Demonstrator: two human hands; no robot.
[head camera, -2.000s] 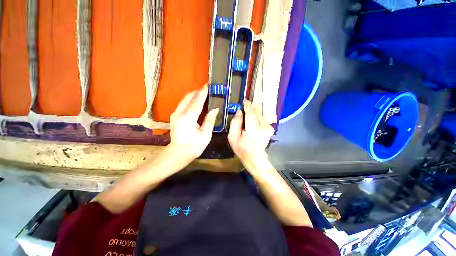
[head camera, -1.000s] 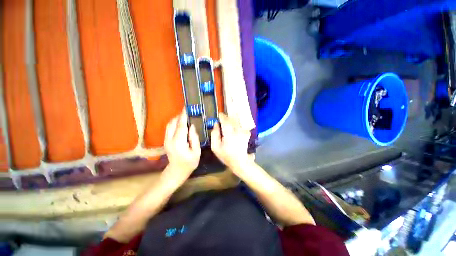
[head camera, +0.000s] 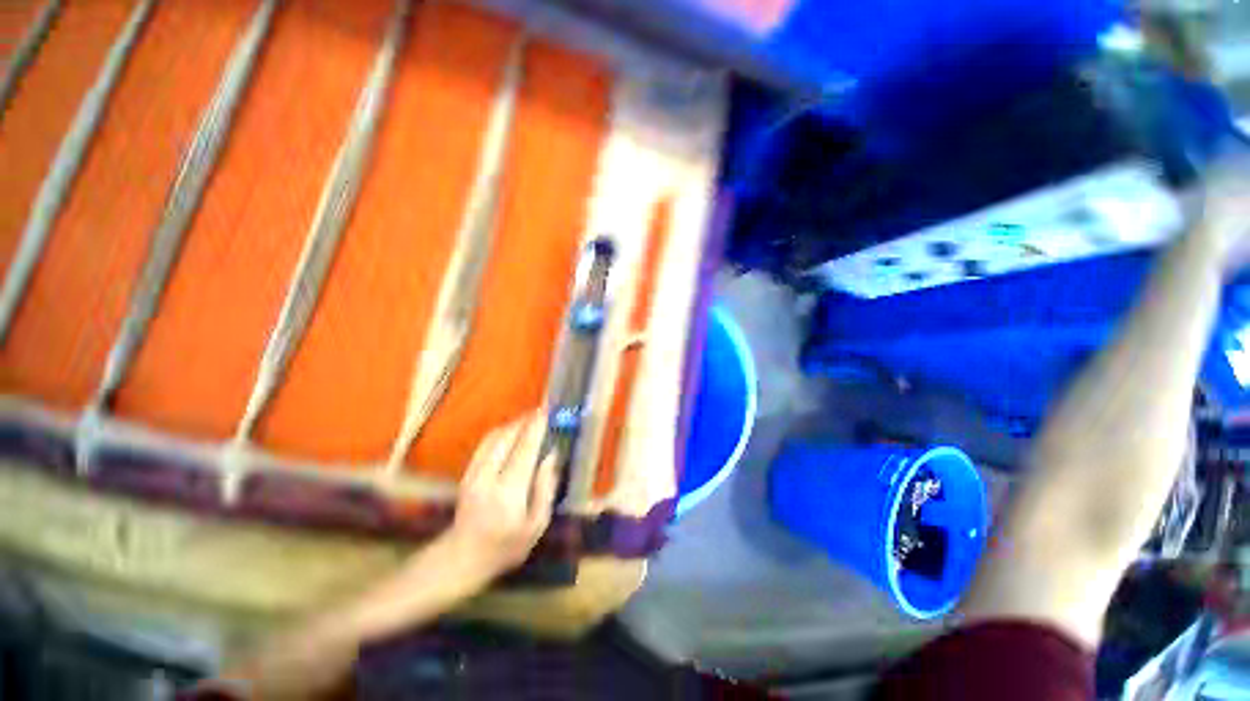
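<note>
A long narrow blue-framed cutting die (head camera: 581, 349) lies at the right end of the orange cutting pad (head camera: 391, 308), against the pale sheet material (head camera: 658, 130). My left hand (head camera: 505, 500) grips the die's near end from its left side. My right arm reaches far out to the right. My right hand (head camera: 1220, 192) is blurred at the picture's right edge and partly cut off; whether it holds anything cannot be told. The shorter die is not visible on the bed.
Thin beige ribs of waste web (head camera: 322, 233) cross the pad. A wooden bed edge (head camera: 178, 568) runs along the near side. A blue tub (head camera: 720, 404) stands beside the bed, and a blue bin with dark scraps (head camera: 850, 507) is on the floor. A pale panel (head camera: 1014, 226) is at upper right.
My right hand has left the dies and moved far up and right. The shorter die no longer shows beside the long one. The view has turned, with more of the blue machinery showing.
</note>
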